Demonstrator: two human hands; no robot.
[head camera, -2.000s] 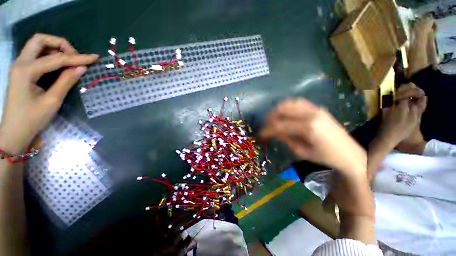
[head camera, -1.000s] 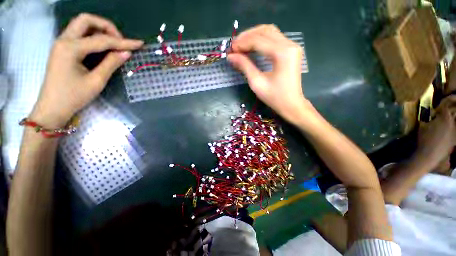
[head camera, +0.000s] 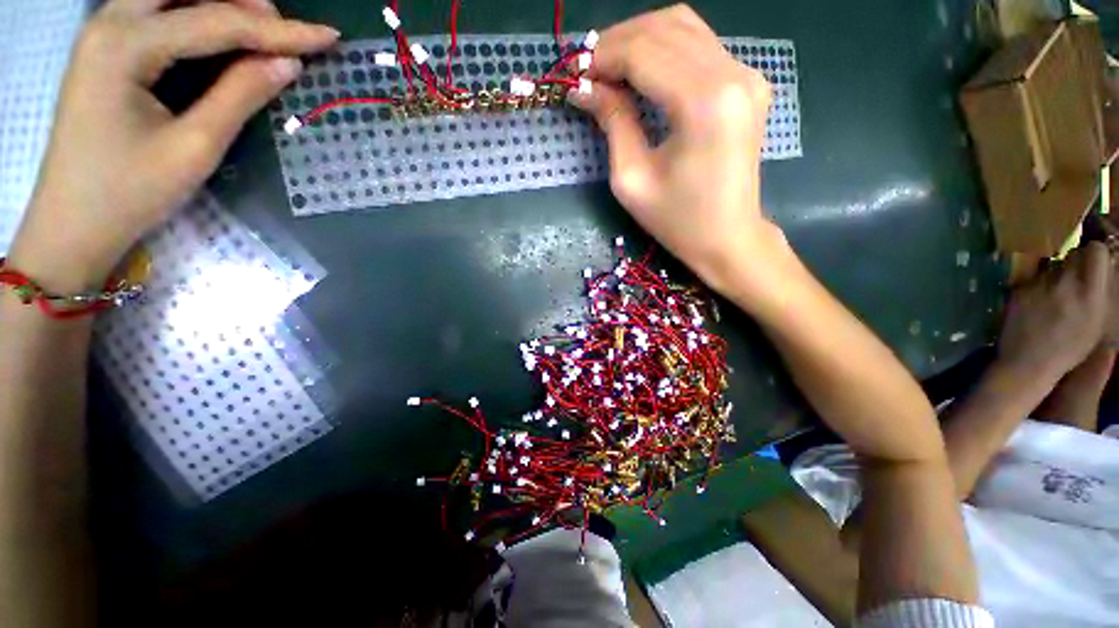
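Observation:
The dotted strip (head camera: 442, 163) lies across the upper bench. A row of gold-coloured bodies (head camera: 491, 101) with red wires and white ends sits along its middle. My left hand (head camera: 160, 111) has thumb and forefinger at the strip's upper left corner; whether they grip its edge cannot be told. My right hand (head camera: 693, 135) is over the strip at the right end of the row, fingertips pinched beside white connectors; what lies between them is mostly hidden by the fingers. The loose pile of wired components (head camera: 638, 380) lies below the strip.
Spare dotted sheets (head camera: 209, 368), glossy and overlapping, lie at left, below my left hand. A cardboard box (head camera: 1043, 135) stands at upper right. Another person's hands (head camera: 1068, 313) and white clothing (head camera: 1043, 515) are at right. A pale surface shows at the far left edge.
My right hand has moved from beside the pile up to the right end of the row on the strip. My left hand stays at the strip's left corner. The view has shifted.

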